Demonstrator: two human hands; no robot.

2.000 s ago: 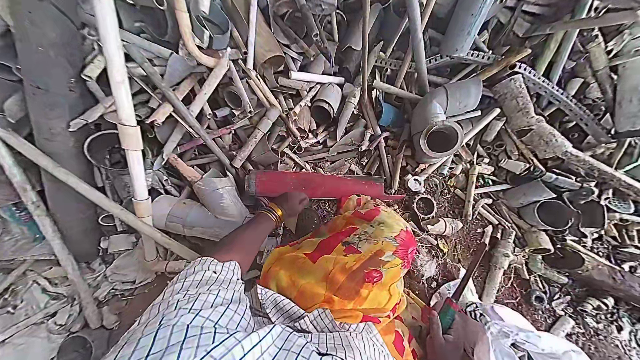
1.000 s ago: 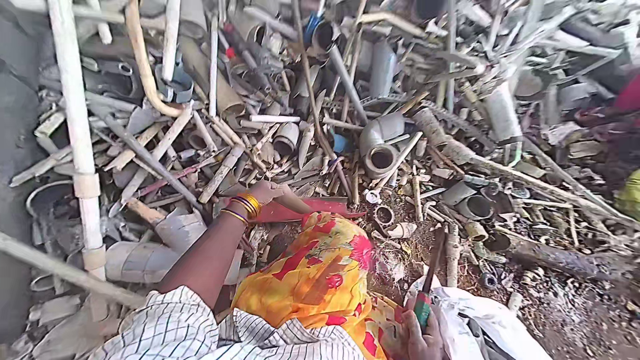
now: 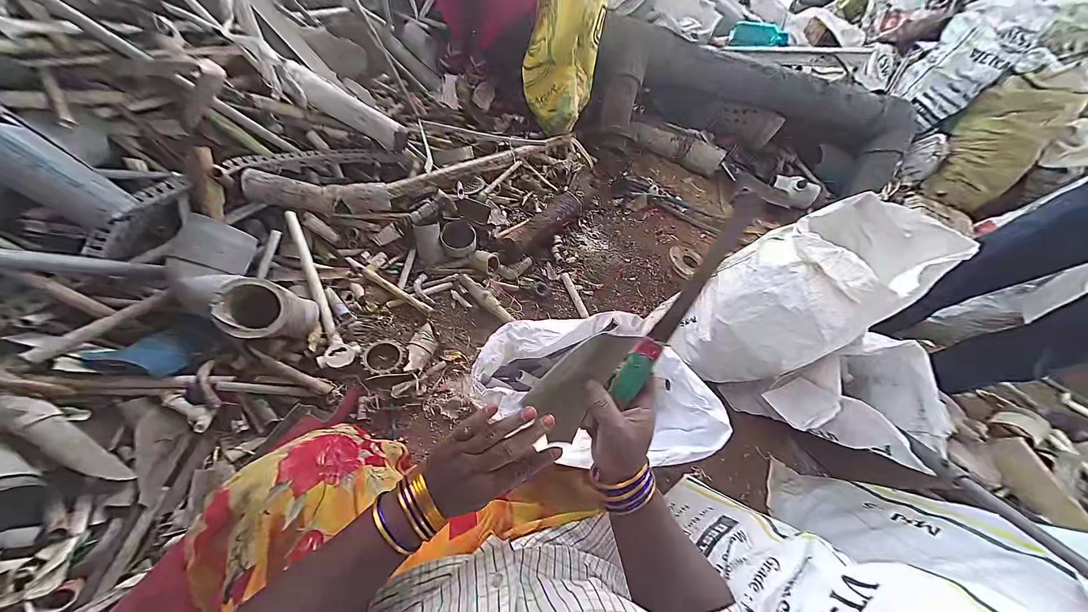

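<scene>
My right hand [image 3: 622, 421] grips the green and red handle of a long-bladed tool [image 3: 701, 263], whose dark blade points up and to the right. A flat grey plastic piece [image 3: 574, 378] lies against that hand, between it and my left hand; which fingers hold it is partly hidden. Fingers apart, my left hand [image 3: 493, 455] is beside the piece's lower end, holding nothing that shows. Beneath both hands is an open white woven sack [image 3: 697, 408] with grey pieces inside.
Plastic pipes and fittings [image 3: 263, 310] are heaped at the left. Filled white sacks [image 3: 790, 280] stand at the right, near a person's dark-clothed leg [image 3: 1003, 255]. A thick grey pipe [image 3: 765, 72] lies behind. Printed sacks [image 3: 790, 552] spread at the lower right.
The view has swung to the right. My left hand has left the pipe heap and come over beside my right hand. The grey plastic piece now shows between them, and the tool stays in my right hand.
</scene>
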